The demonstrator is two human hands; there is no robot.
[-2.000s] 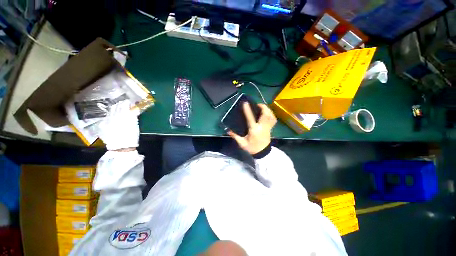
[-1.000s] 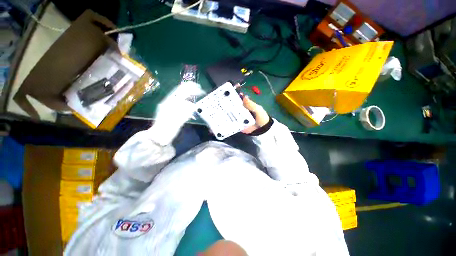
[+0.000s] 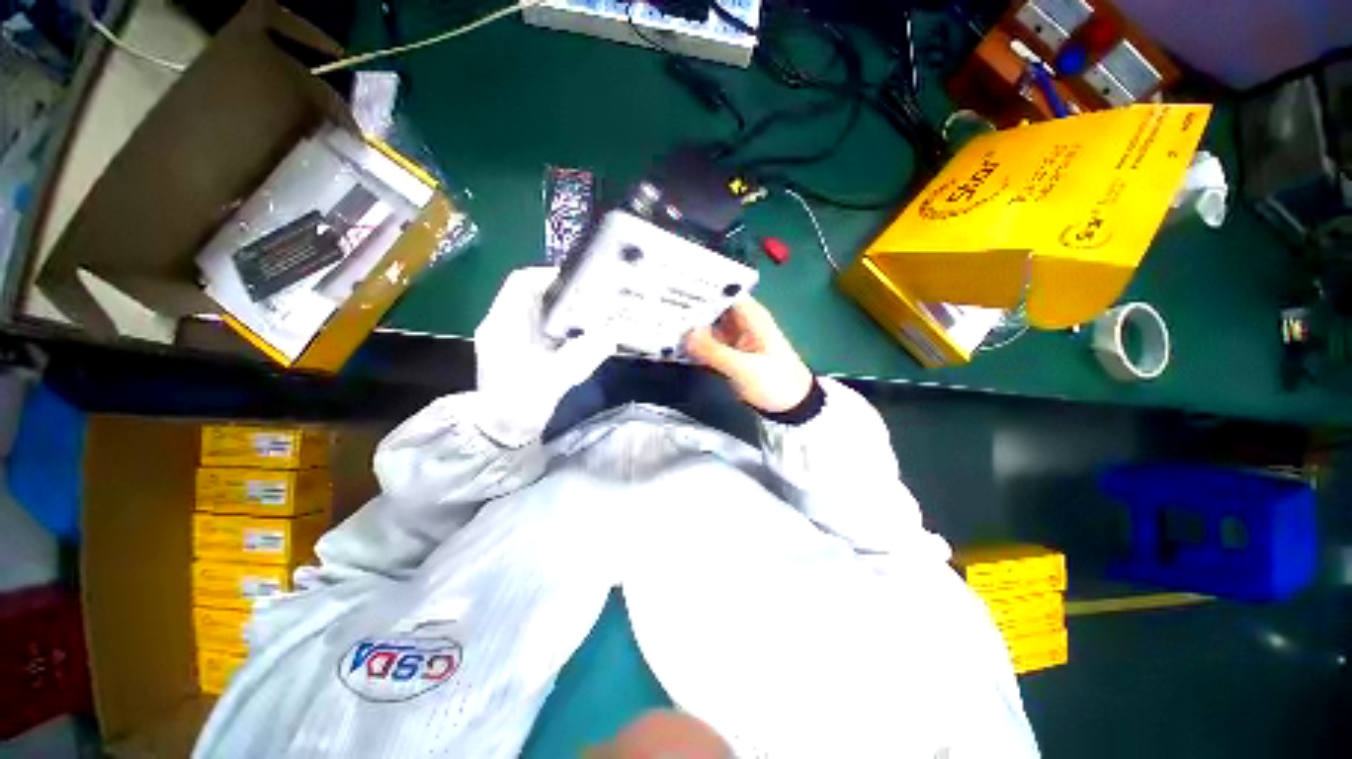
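Observation:
A square set-top box (image 3: 653,289) is held tilted above the bench's front edge, its pale underside with dark corner feet facing up. My left hand (image 3: 537,356), in a white glove, grips its left side. My right hand (image 3: 753,356), bare with a black wrist band, holds its lower right corner; some fingers are hidden beneath it. A second dark box (image 3: 694,193) lies just behind it at the cable ends. A wrapped remote control (image 3: 567,208) lies behind my left hand, partly covered.
An opened retail box (image 3: 334,237) with black items on paper stands at left. A yellow retail box (image 3: 1023,223) stands open at right, beside a tape roll (image 3: 1131,341). A red plug (image 3: 776,251), black cables (image 3: 830,104) and a power strip (image 3: 653,21) lie behind.
My left hand has left the opened retail box and taken hold of the set-top box. The set-top box has been lifted, turned underside up, then tilted and rotated.

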